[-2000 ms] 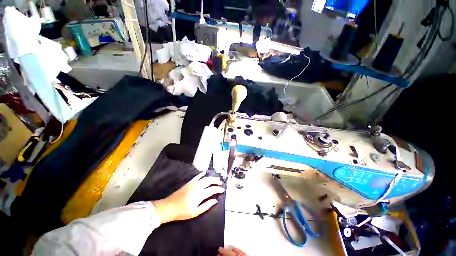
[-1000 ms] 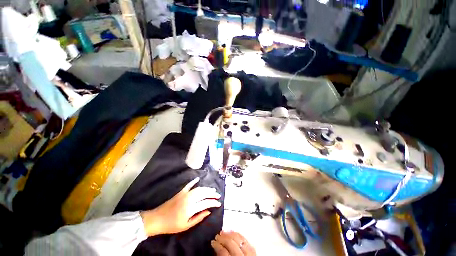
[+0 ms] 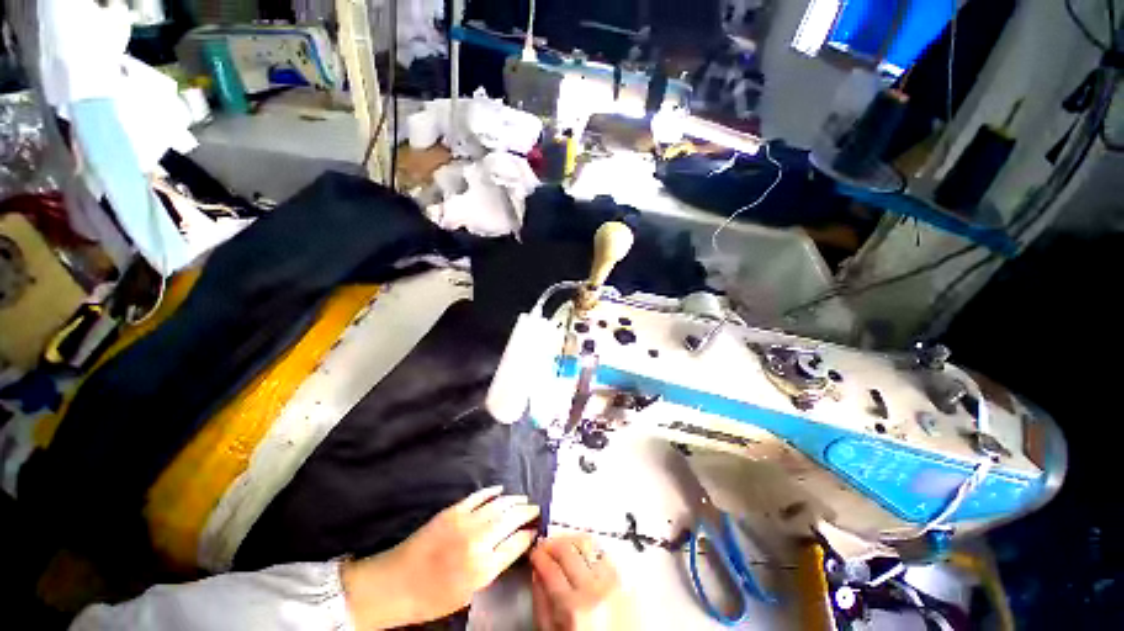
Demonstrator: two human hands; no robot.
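A black cloth panel (image 3: 382, 431) lies left of the needle of the white and blue sewing machine (image 3: 764, 407), its right edge running toward the presser foot (image 3: 557, 431). My left hand (image 3: 450, 555) lies on the cloth near that edge, fingers bent. My right hand (image 3: 573, 582), cut off by the bottom edge of the picture, has its fingertips at the cloth edge close to my left fingers, seemingly pinching it. Blue-handled scissors (image 3: 727, 567) lie on the machine bed to the right.
A long dark cloth (image 3: 247, 296) drapes over a yellow taped surface (image 3: 234, 431) at left. A cream knob (image 3: 609, 253) stands above the needle end. A parts tray (image 3: 818, 586) is at the lower right. White scraps (image 3: 475, 185) lie behind the machine.
My left hand has moved down, away from the presser foot. My right hand has come further into view, up beside it at the cloth edge. The cloth has shifted and lies more bunched.
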